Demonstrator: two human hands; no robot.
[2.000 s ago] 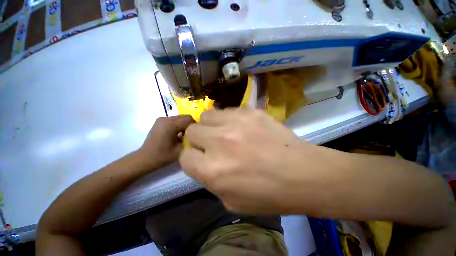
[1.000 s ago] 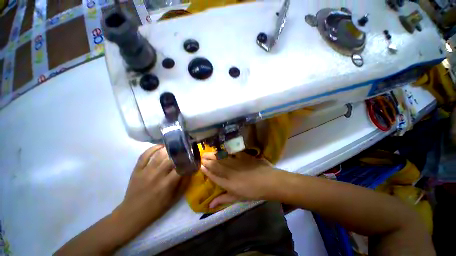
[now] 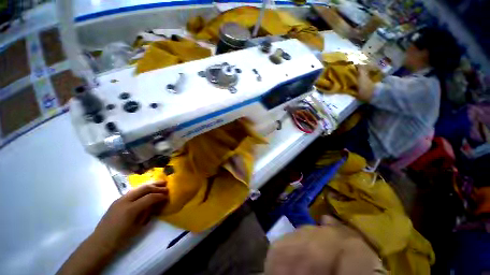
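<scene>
A mustard-yellow garment piece (image 3: pixel 207 185) lies under the needle area of the white sewing machine (image 3: pixel 199 99) and spreads over the table's front edge. The lamp lights its left end. My left hand (image 3: pixel 137 207) rests on the left edge of the cloth with fingers bent; the fingertips are partly hidden against it. My right hand (image 3: pixel 322 250) is blurred at the bottom edge, away from the machine, and its fingers cannot be made out. The presser foot and needle are hidden under the machine head.
A heap of yellow pieces (image 3: pixel 370 204) lies at right beside a blue plastic support (image 3: pixel 311 193). Orange-handled snips (image 3: pixel 305 119) lie at the table's right end. More yellow cloth (image 3: pixel 172 53) is behind the machine. A person (image 3: pixel 405 110) in a pale top handles yellow cloth at the upper right.
The view has swung right and up. My right hand has left the cloth and moved down to the right. More of the garment piece now shows spread out. My left hand remains at the cloth.
</scene>
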